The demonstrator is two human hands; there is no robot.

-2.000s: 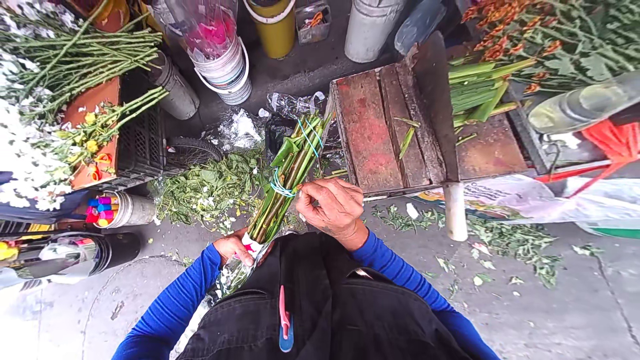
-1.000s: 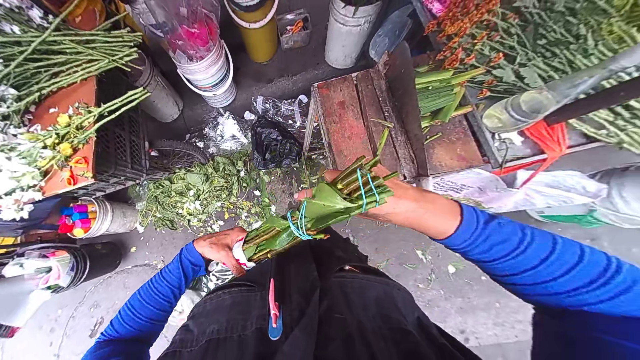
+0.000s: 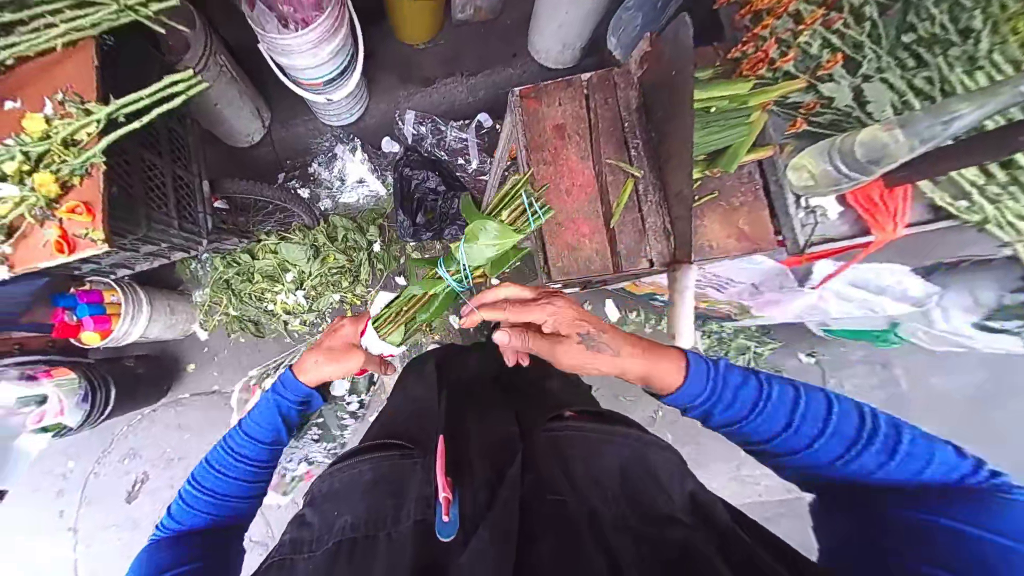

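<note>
A bundle of green flower stems (image 3: 490, 238) with broad leaves slants up to the right, its stem ends near the wooden crate. Light-blue string (image 3: 456, 272) circles its middle, and another turn of string circles it near the stem ends. My left hand (image 3: 340, 352) holds the bundle's lower end, where white wrapping (image 3: 384, 326) with a red edge shows. The flower heads are hidden. Beside the middle binding is my right hand (image 3: 544, 326), palm down, its thumb and fingers near a thin strand of the string; whether they pinch it is unclear.
A worn wooden crate (image 3: 564, 160) with an upright blade-like plate (image 3: 670, 144) stands right of the bundle. Stripped leaves (image 3: 296, 280) and a black plastic bag (image 3: 428, 196) lie on the ground. Buckets (image 3: 324, 72) and a black plastic crate (image 3: 156, 176) stand to the left.
My right hand has moved from the stem-end binding back to beside the middle one. The bundle, steep at first and then flatter, now slants up to the right. A second binding shows near the stem ends throughout.
</note>
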